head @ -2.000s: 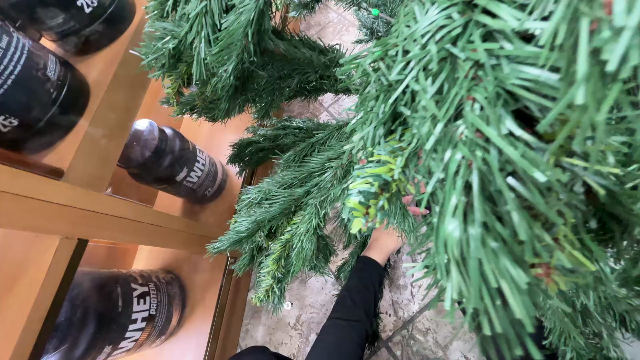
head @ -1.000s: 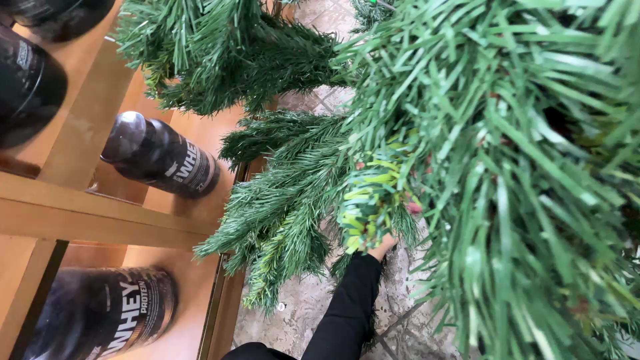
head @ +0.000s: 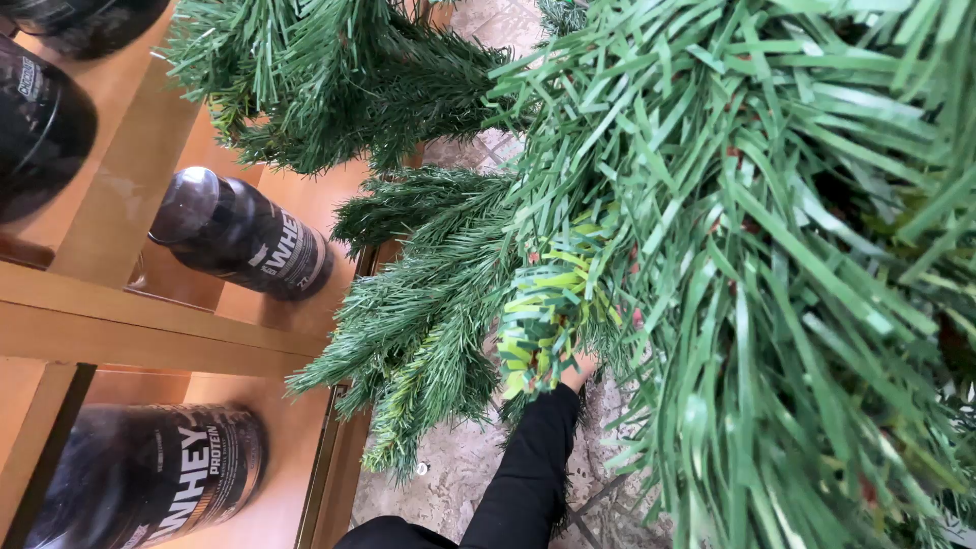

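Long green strips of an artificial Christmas tree [head: 732, 305] fill the centre and right. My left hand [head: 581, 371], at the end of a black sleeve, reaches in among the branches at lower centre. The wrist shows, but needles hide most of the fingers, and I cannot tell what they hold. Just above the wrist is a yellow-green branch tip [head: 537, 335]. A fuller green branch [head: 427, 305] spreads leftward beside it, and another drooping branch [head: 305, 84] hangs at upper left. My right hand does not show.
Wooden shelving [head: 152, 324] stands along the left, close to the branch tips. It holds a black whey protein tub [head: 248, 236], a larger whey tub [head: 175, 465] and more dark tubs above. Stone-like floor tiles [head: 450, 473] lie below, with a small white round thing [head: 422, 468] on them.
Slightly less of my left hand shows among the needles than two seconds ago. The view has shifted a little.
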